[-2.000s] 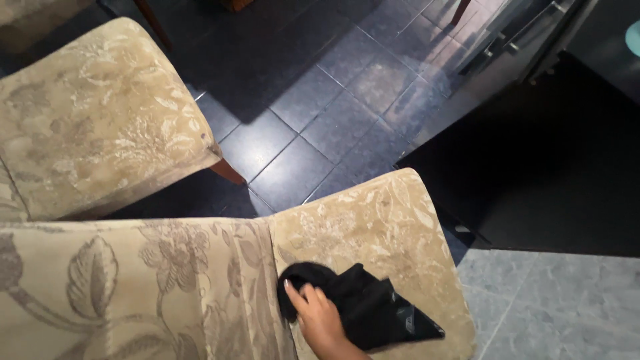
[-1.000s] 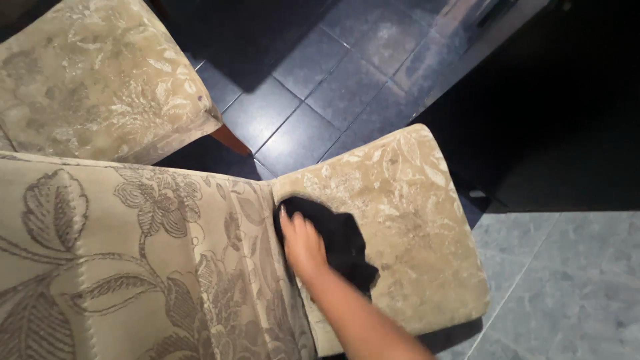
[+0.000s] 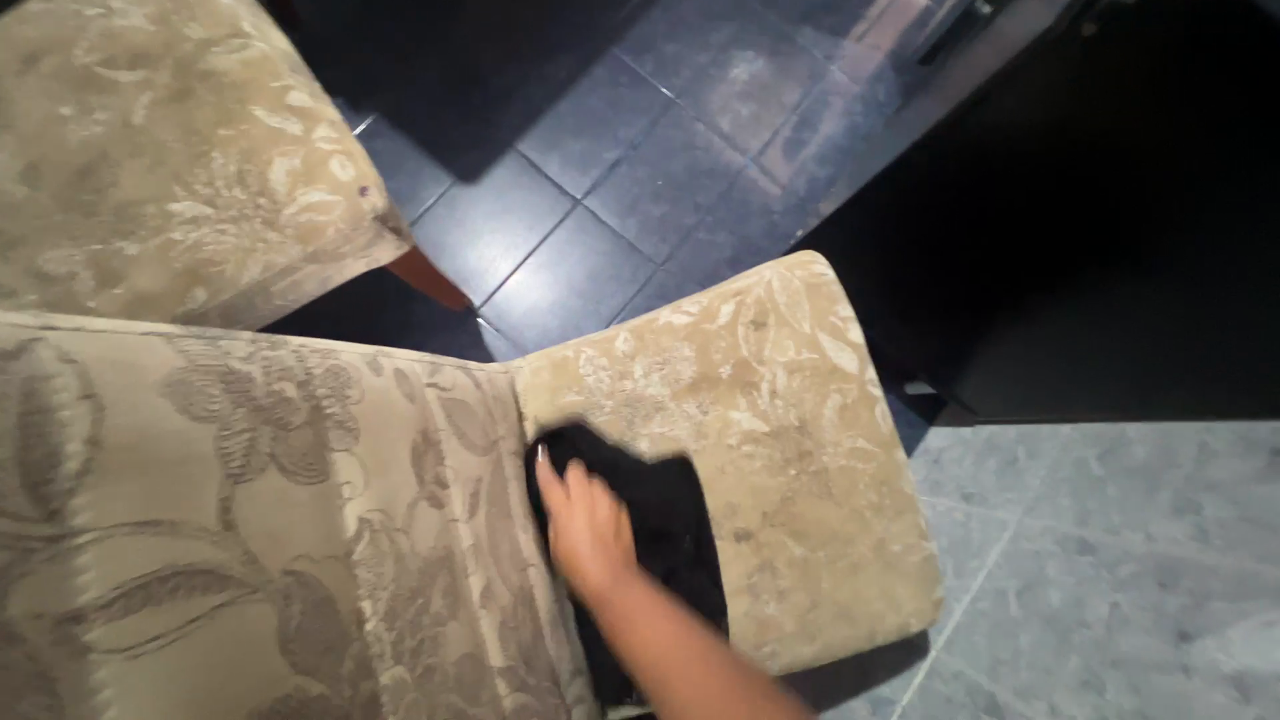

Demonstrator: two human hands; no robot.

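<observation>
My right hand [image 3: 590, 530] reaches in from the lower right, its fingers curled on a black cloth [image 3: 680, 530] and pressing it against a chair seat. This upholstered seat [image 3: 800, 440] is beige with a pale floral pattern and darker patches. The cloth lies along the seam where the seat meets the patterned chair backrest [image 3: 270, 520], and its lower part is partly hidden by my forearm. My left hand is not in view.
A second beige floral chair [image 3: 170, 160] stands at the upper left, with a brown leg [image 3: 430, 278]. Dark floor tiles [image 3: 570, 250] lie beyond. At the right are a large black panel [image 3: 1100, 250] and grey marbled flooring [image 3: 1100, 570].
The cloth's loose part, spread rightward across the seat two seconds ago, now lies closer to the backrest. My right hand stays on the cloth near the seam. The view has shifted closer.
</observation>
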